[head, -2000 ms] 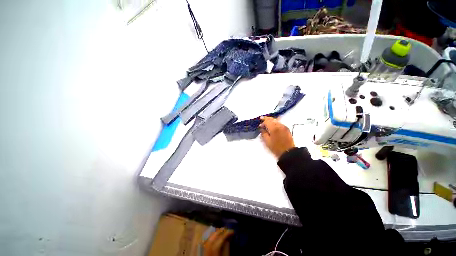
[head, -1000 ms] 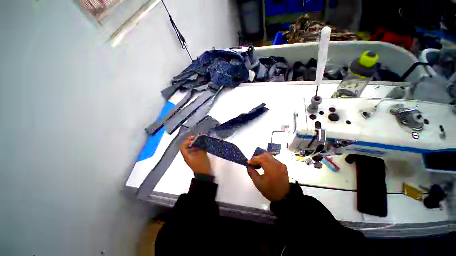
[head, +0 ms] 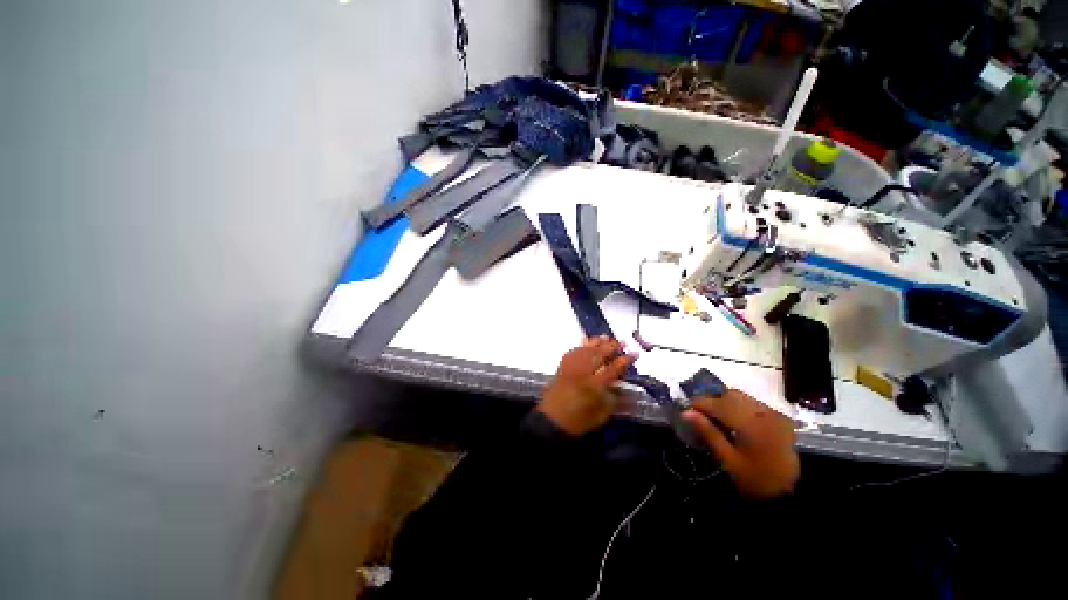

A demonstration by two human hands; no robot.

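Note:
A long navy fabric band (head: 573, 272) lies on the white table left of the needle area and runs down to the front edge. My left hand (head: 586, 384) grips it near the table's front edge. My right hand (head: 745, 441) holds the band's other part to the right, with a short dark piece (head: 703, 384) showing above the fingers. A grey-blue strip (head: 588, 239) lies beside the band, its lower end meeting a dark strip that reaches toward the needle area. The sewing machine (head: 843, 277) stands to the right.
A folded grey piece (head: 494, 243) and long grey strips (head: 404, 293) lie at left, below a navy fabric pile (head: 550, 123). A phone (head: 808, 363), a red-and-blue tool (head: 734, 316) and a yellow block (head: 873, 381) lie at right. Cardboard (head: 340, 504) is below left.
The view has shifted. Both hands have moved with the band down to the table's front edge, and the band now stretches up the table. A second strip shows beside it.

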